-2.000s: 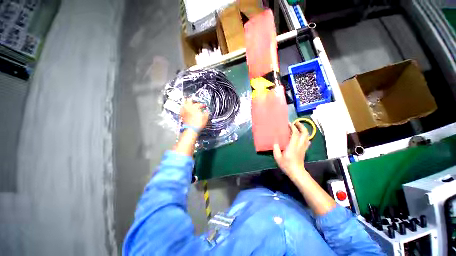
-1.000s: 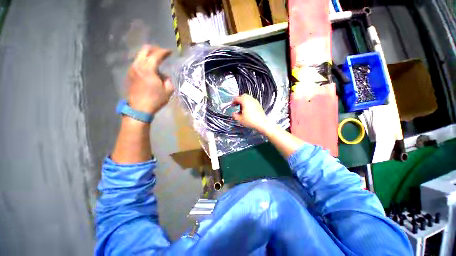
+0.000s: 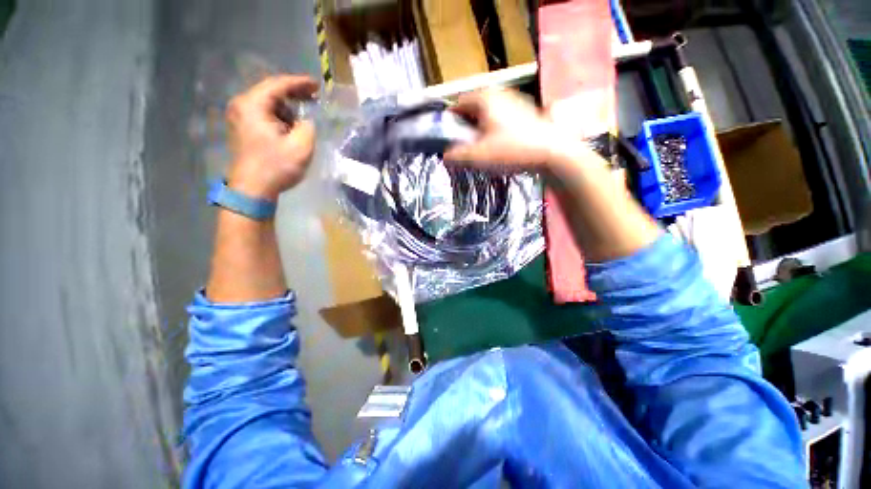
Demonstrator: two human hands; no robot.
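Note:
A bundle of coiled black loops (image 3: 487,205) lies in clear plastic (image 3: 368,215) on the green-topped side table (image 3: 497,315). My left hand (image 3: 269,134) is raised left of the bundle, its curled fingers on the stretched edge of the plastic. My right hand (image 3: 501,129) is blurred over the far side of the bundle. A blurred dark band of loops runs to its fingers; whether they grip it cannot be told.
A long red foam pad (image 3: 578,81) lies right of the bundle, partly behind my right forearm. A blue screw bin (image 3: 709,162) is beyond it. Open cardboard boxes stand at the far edge (image 3: 449,43) and right (image 3: 764,177). A white-grey unit (image 3: 826,368) is at lower right.
My left hand moved from the bundle to its left, taking the plastic edge. My right hand moved from beside the foam pad into the coil, then to its far side.

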